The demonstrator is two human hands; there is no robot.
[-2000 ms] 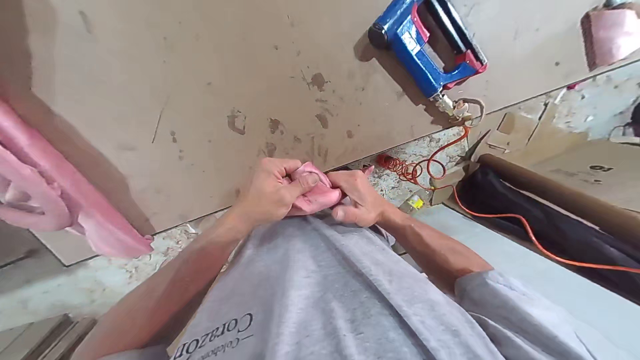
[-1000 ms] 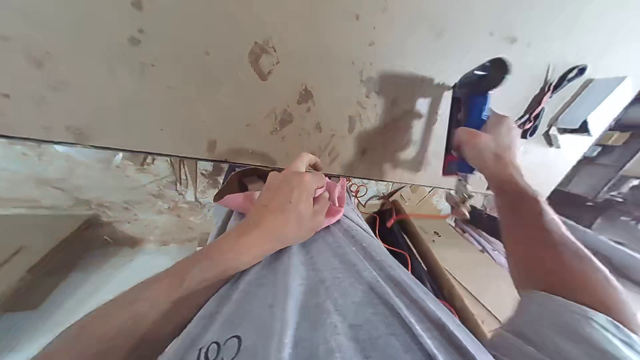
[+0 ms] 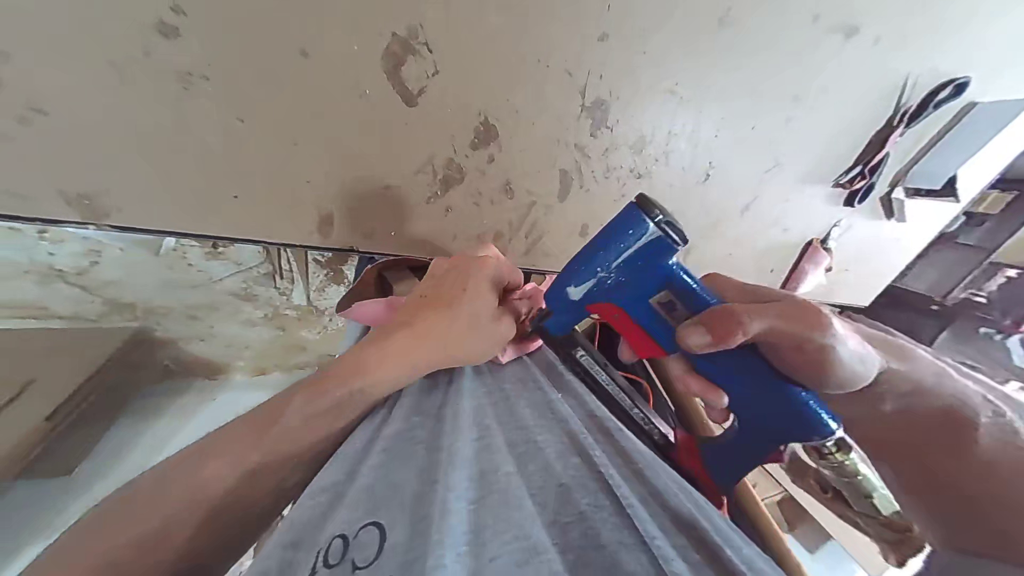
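My right hand grips the handle of a blue and red pneumatic staple gun, which has a metal air fitting at its lower end. The gun's nose meets a bunch of pink material in front of my body, at the table edge. My left hand pinches that material, and a pink flap of it shows left of the hand. Whether the nose presses on the material or only sits right against it, I cannot tell.
The stained tabletop spans the upper view. Scissors with dark handles lie at the right, beside a grey and white box-like object. A pink-wrapped tool lies nearer me. Cardboard is at the lower left, below table level.
My right hand has brought the staple gun from the right over the table to the pink material. Two seconds ago the gun lay on the table and both hands held the material.
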